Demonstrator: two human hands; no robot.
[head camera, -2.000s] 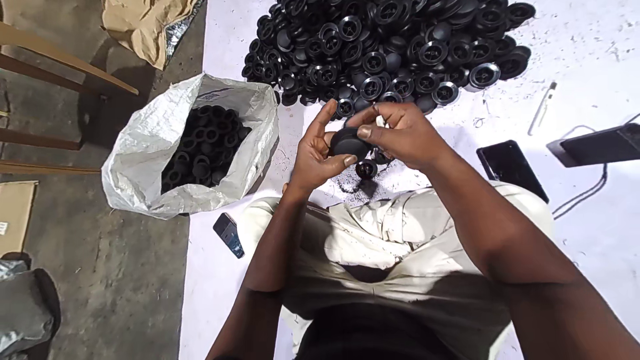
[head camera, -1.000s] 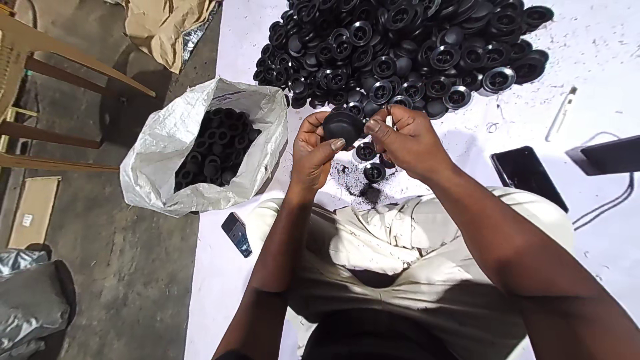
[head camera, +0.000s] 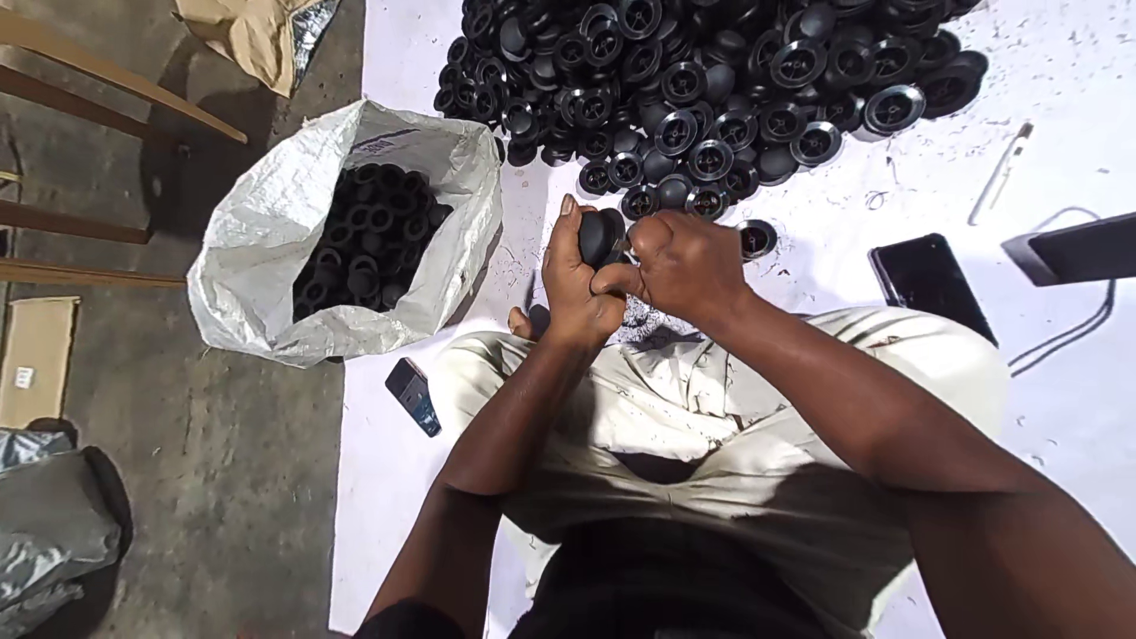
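Note:
My left hand (head camera: 579, 284) grips a round black plastic part (head camera: 601, 237) above my lap, its domed face turned to the left. Against the right side of that part is my right hand (head camera: 683, 262), its fingers curled; whatever lies between them is hidden. One more round black part (head camera: 757, 240) lies just right of my right hand. Beyond both hands spreads a large heap of similar round black parts (head camera: 683, 82), some showing spoked hollow undersides, others smooth domes.
At the left stands an open white woven sack (head camera: 257, 257) holding many black parts. A phone (head camera: 413, 397) lies near my left knee, a black phone (head camera: 934, 282) by my right knee. Farther right are a dark device (head camera: 1078, 251) with a cable and a white pen-like object (head camera: 1001, 173). Wooden legs (head camera: 115, 67) jut in upper left.
The black part in my left hand has tilted from nearly face-up to edge-on. My right hand has changed from a fingertip pinch to a curled grip against it.

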